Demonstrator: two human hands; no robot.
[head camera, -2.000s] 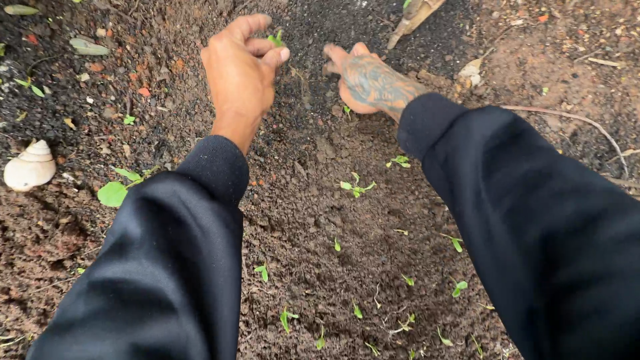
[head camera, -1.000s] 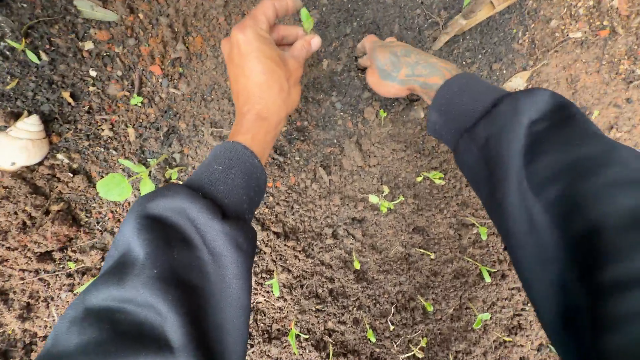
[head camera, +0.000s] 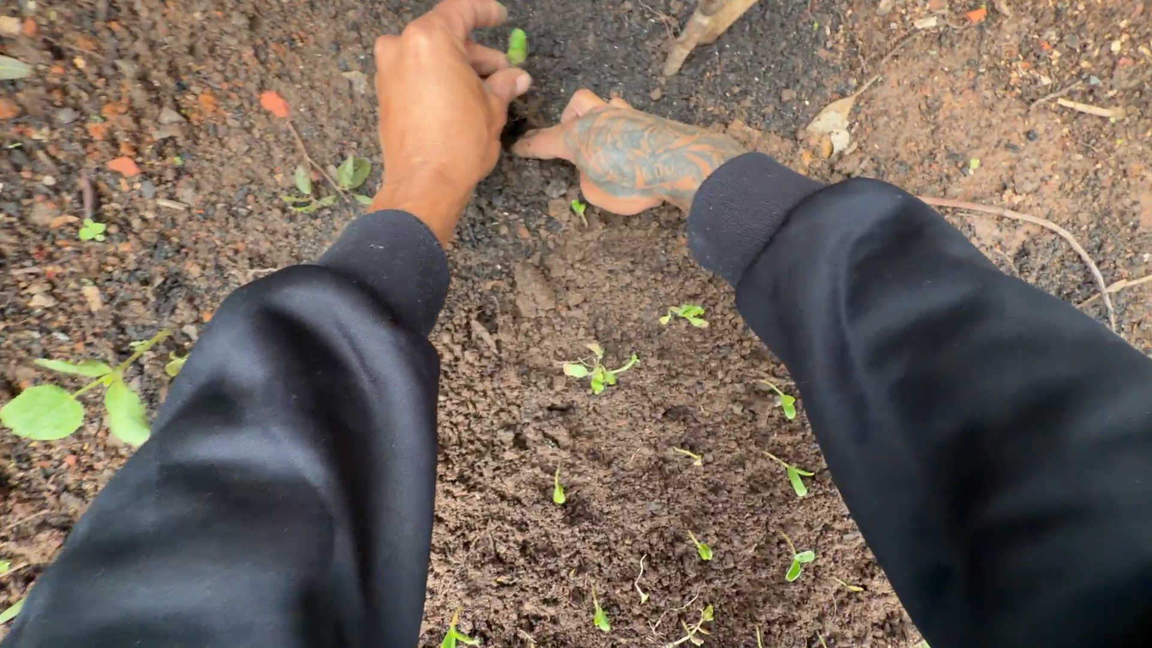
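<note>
At the top of the head view, my left hand (head camera: 441, 103) pinches a small green seedling (head camera: 517, 47) between thumb and fingers, its leaf pointing up. Just right of it, the fingertips of my right hand (head camera: 630, 155) touch the dark soil (head camera: 540, 220) beside a small dark hollow; no object shows in them. Right below this hand stands a tiny seedling (head camera: 579, 209). Farther down, between my dark sleeves, several small seedlings are spread over brown soil, among them a leafy cluster (head camera: 598, 369) and another sprout (head camera: 688, 314).
A broad-leaved green plant (head camera: 43, 412) grows at the left beside my sleeve. A brown woody piece (head camera: 706, 29) lies above my right hand, and a dry leaf (head camera: 833, 119) to its right. A thin stem (head camera: 1035, 219) curves past the right sleeve.
My right hand has moved toward my left, its fingertips now beside the left thumb at the soil. The seedling stays in my left hand throughout.
</note>
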